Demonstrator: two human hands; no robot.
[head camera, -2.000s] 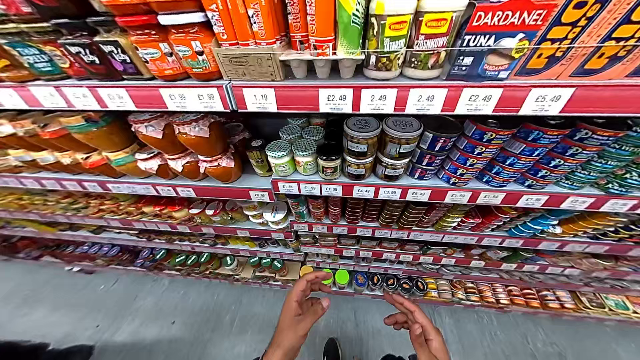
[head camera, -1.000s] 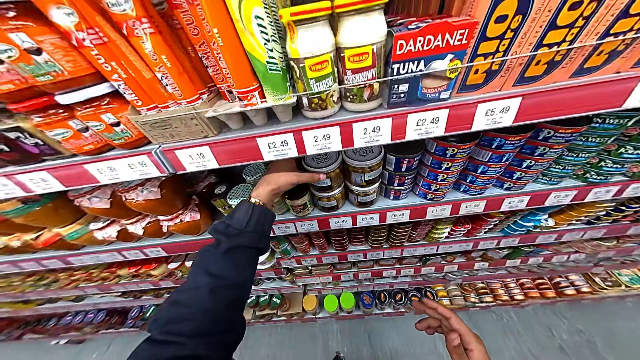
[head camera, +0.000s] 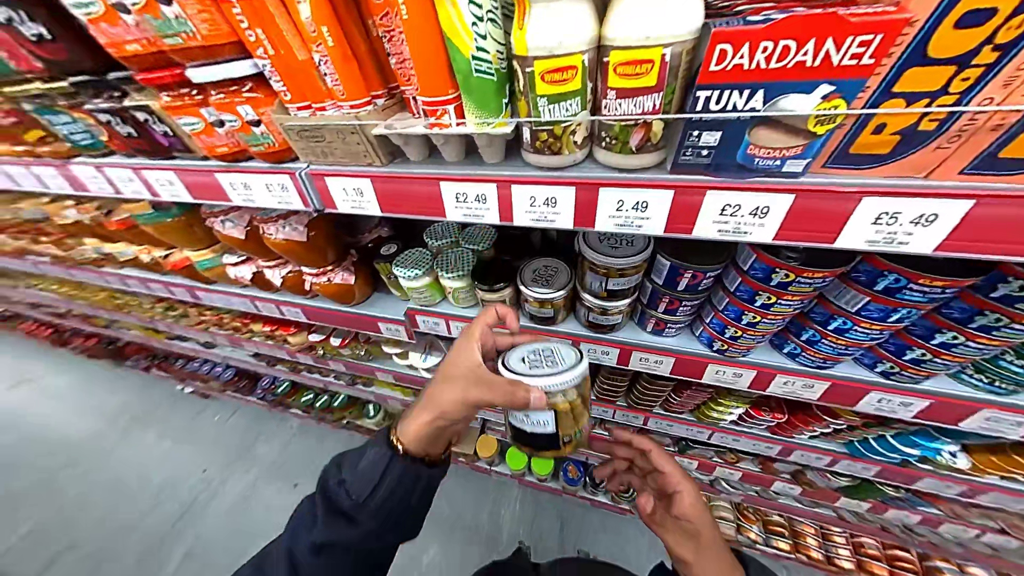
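My left hand (head camera: 472, 380), in a dark sleeve with a bracelet at the wrist, grips a glass jar (head camera: 552, 404) with a pale metal lid and pickled contents. The jar is upright, in front of the shelf edge. Just right of and below it is my right hand (head camera: 652, 484), its fingers apart and holding nothing; whether its fingertips touch the jar I cannot tell. A similar single jar (head camera: 546, 292) stands on the shelf behind, beside a stack of two such jars (head camera: 612, 276). Small jars with green checked lids (head camera: 456, 272) stand to their left.
Stacked blue tuna cans (head camera: 748, 304) fill the shelf on the right. Above runs a red shelf edge (head camera: 672, 188) with price labels, holding sauce jars (head camera: 556, 88) and a tuna box (head camera: 772, 96). Lower shelves carry many cans. Grey floor (head camera: 120, 448) shows at lower left.
My left hand reached to the jar stacks on the shelf one second ago; it now holds a jar away from the shelf. One stack there is down to a single jar.
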